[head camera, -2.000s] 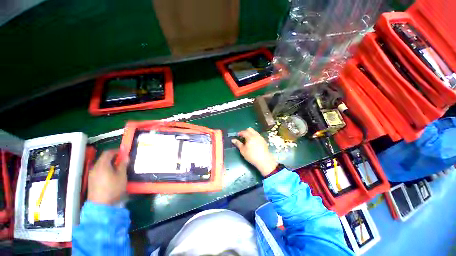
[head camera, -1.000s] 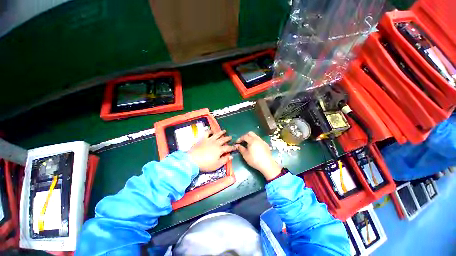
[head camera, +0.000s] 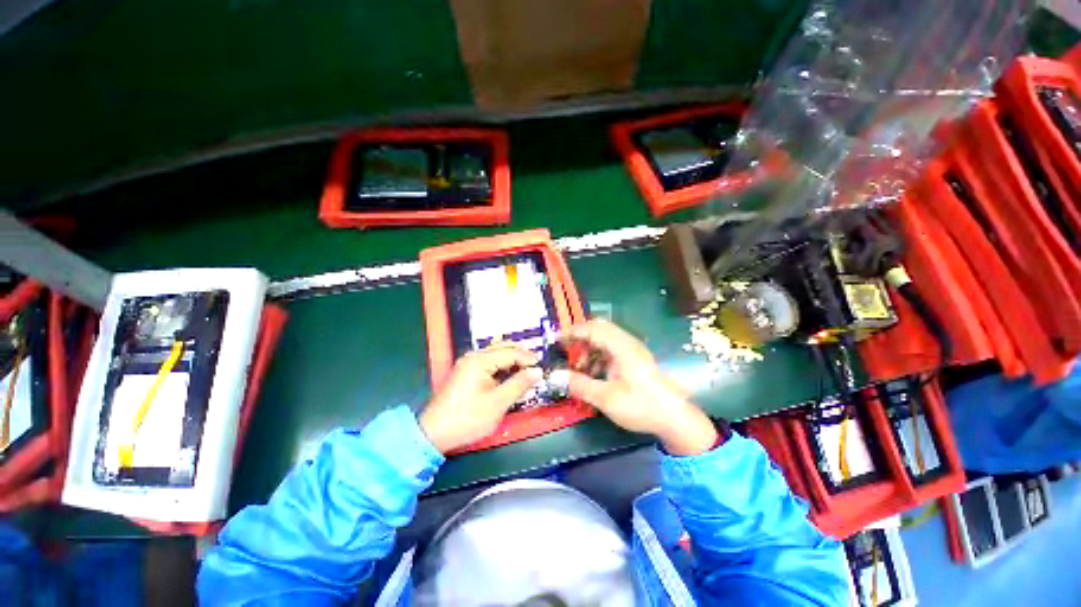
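An opened tablet unit lies in a red-orange foam tray on the green bench in front of me. Its white battery and a short orange strip show at the far end. My left hand and my right hand meet over the near end of the unit. The fingertips of my right hand are closed around a small dark part, too small to name. The fingertips of my left hand are close beside it; whether they pinch anything cannot be told. The hands partly cover the board area.
A white tray with a tablet is at the left. Two red trays lie behind. A brown block, round tin, pale bits and soldering stand are at the right, under a clear plastic sheet. Red trays stack beyond.
The tray was turned from sideways to lengthwise and set before me. Since a second ago my left hand has drawn back towards the tray's near end, and my right hand has come over the tablet.
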